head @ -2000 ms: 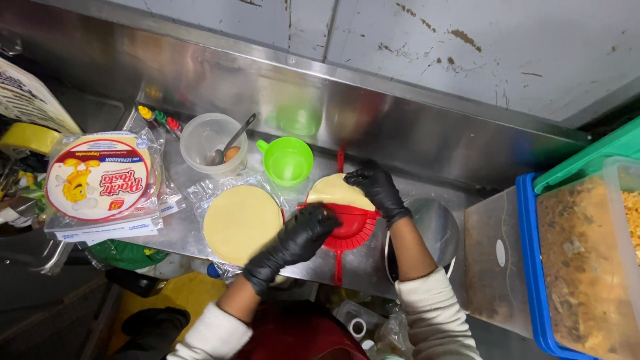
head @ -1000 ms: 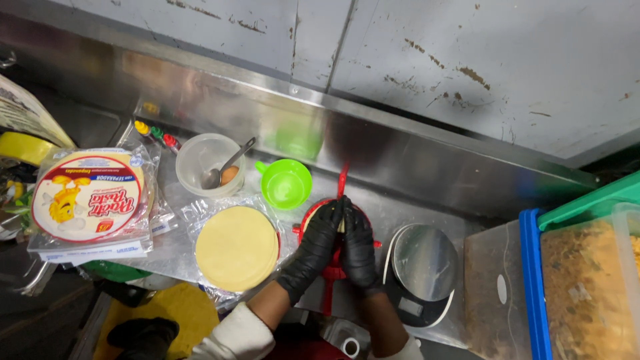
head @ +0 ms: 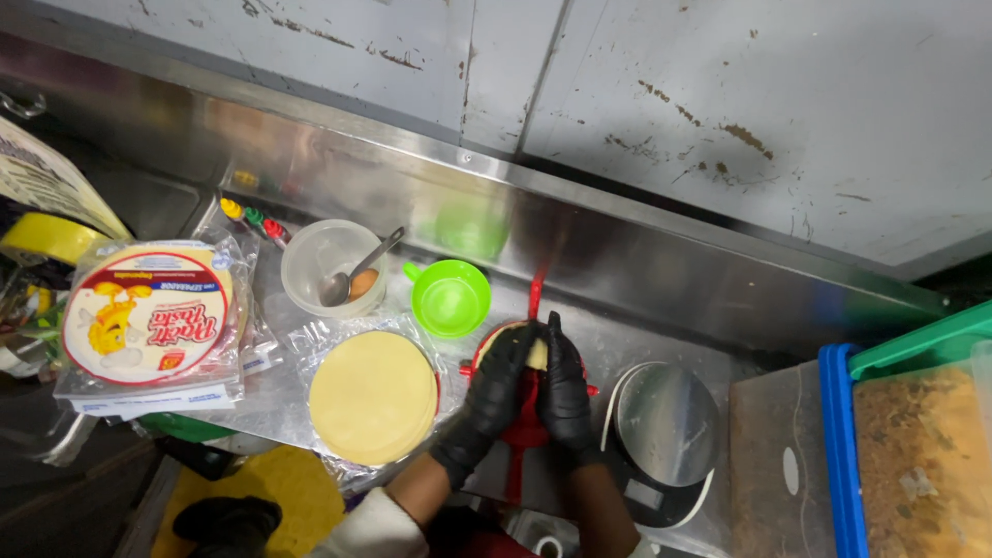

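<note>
Both my hands, in black gloves, meet over a red plastic dough press (head: 527, 434) that lies on the steel counter with its handles pointing away and toward me. My left hand (head: 500, 380) rests on its left side, my right hand (head: 563, 384) on its right side. Between and beyond my fingers shows a pale dough disc (head: 537, 355) in the press. What my fingertips touch is partly hidden. Left of the press, a stack of round dough discs (head: 372, 397) sits on clear plastic. A green plastic cup (head: 451, 298) stands just behind.
A clear tub (head: 333, 267) holds a metal spoon (head: 337, 289) and an egg (head: 362, 284). Packaged dough discs (head: 147, 318) lie at left, near small coloured bottles (head: 253, 217). A kitchen scale (head: 668, 425) stands right of the press, beside large plastic containers (head: 841, 449). A steel backsplash (head: 620, 256) runs behind.
Two seconds ago my hands were apart, the right at the dough's far edge; now they are side by side over the press. The scale, earlier partly behind my right arm, shows more.
</note>
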